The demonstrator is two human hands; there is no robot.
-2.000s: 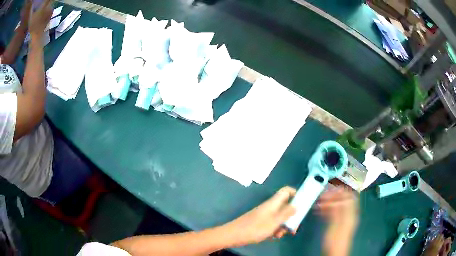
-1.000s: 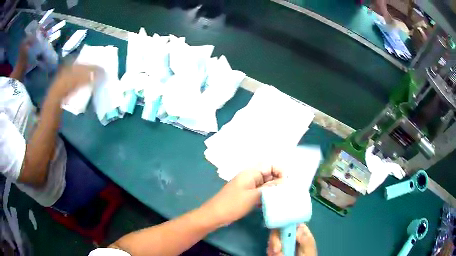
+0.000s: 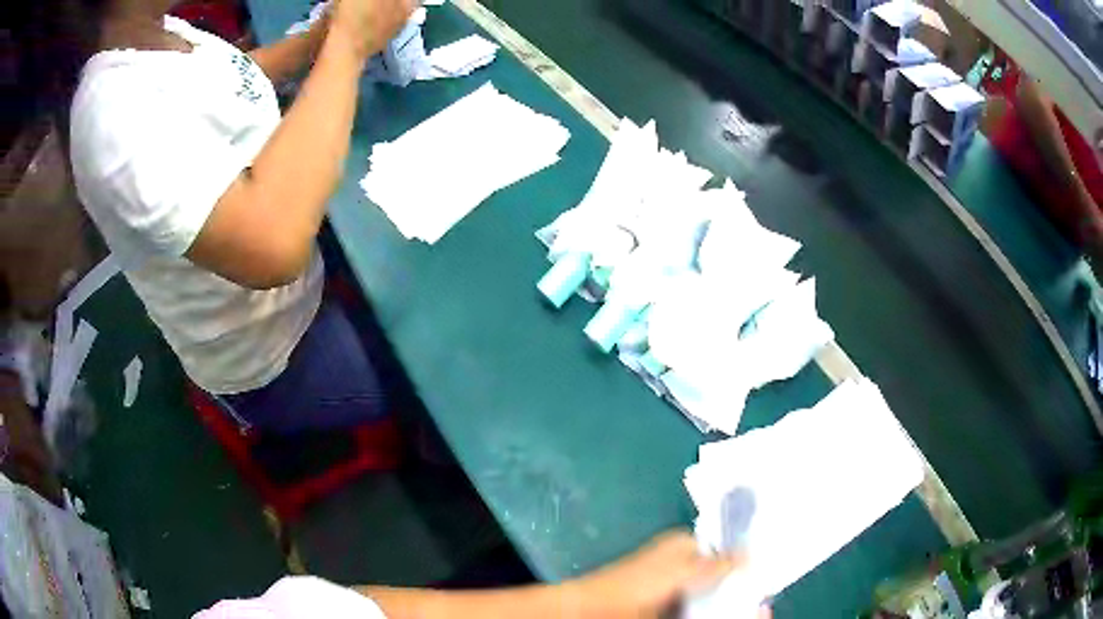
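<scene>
My left hand (image 3: 668, 573) is at the bottom edge, blurred, closed around a whitish piece (image 3: 723, 595) that looks like a wrapped unit; the picture's edge cuts it off. A blurred grey-blue shape (image 3: 737, 518) stands up from it over the fanned stack of white sheets (image 3: 835, 484). My right hand is not clearly visible; a tiny skin-toned spot at the bottom edge cannot be made out. Crumpled white wrapped units (image 3: 714, 284) lie behind the stack, with turquoise handle ends (image 3: 564, 278) showing.
A seated co-worker (image 3: 194, 206) in a white shirt works at the upper left, beside a second white sheet stack (image 3: 466, 160). A red stool (image 3: 302, 478) stands below. Cartons (image 3: 943, 115) line the belt's far side. Part of the green press (image 3: 1028, 568) shows at lower right.
The view has swung left, so the bench things sit further right. The loose turquoise units and most of the press have left the picture. The bare turquoise head is no longer plainly visible.
</scene>
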